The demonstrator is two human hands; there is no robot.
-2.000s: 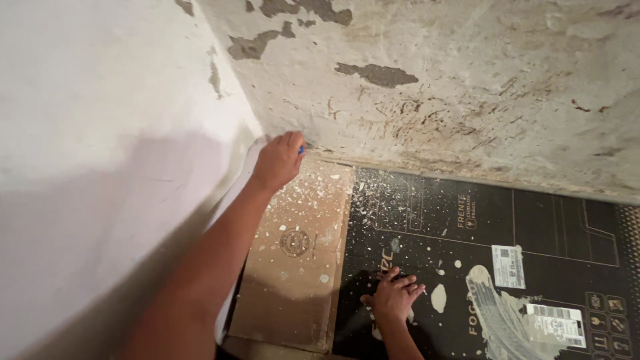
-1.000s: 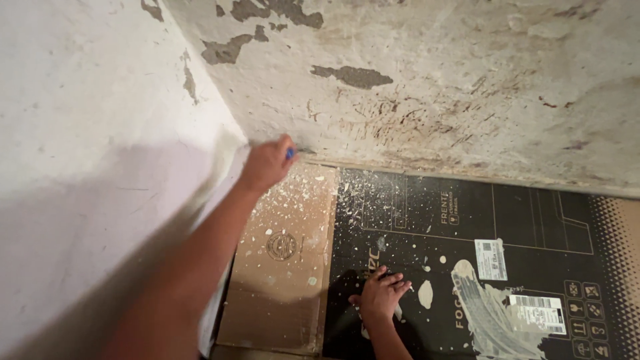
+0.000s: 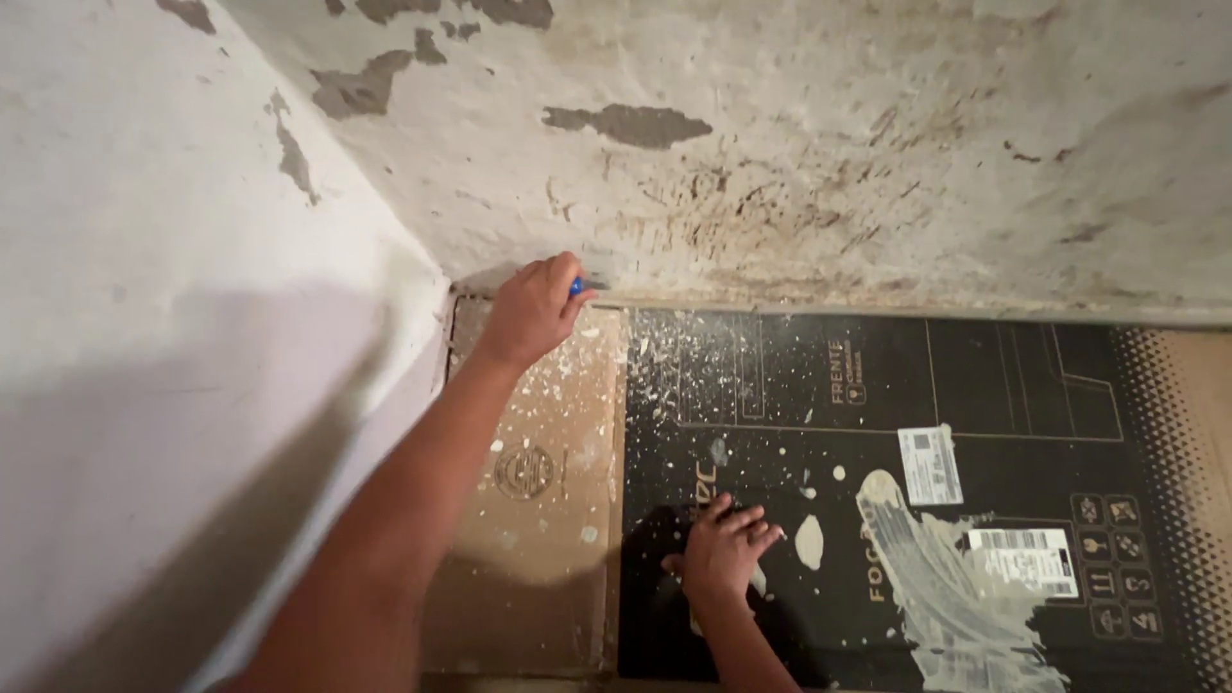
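My left hand (image 3: 539,308) is closed on a blue-handled scraper (image 3: 577,286), mostly hidden by the fingers. Its thin grey blade points right, at the foot of the stained, peeling wall (image 3: 770,192), near the corner. Palm down and fingers spread, my right hand (image 3: 727,553) rests on a black printed cardboard sheet (image 3: 789,385) below and to the right. White flakes and specks lie over the black sheet and the brown cardboard (image 3: 529,597) beside it.
A smooth whitish wall (image 3: 192,289) rises on the left and meets the stained wall at the corner. Paper labels (image 3: 931,465) and a pale smear of wet-looking paste (image 3: 943,587) are on the right part of the black cardboard.
My left hand, with the scraper, has moved slightly right along the foot of the wall. My right hand stays on the black cardboard.
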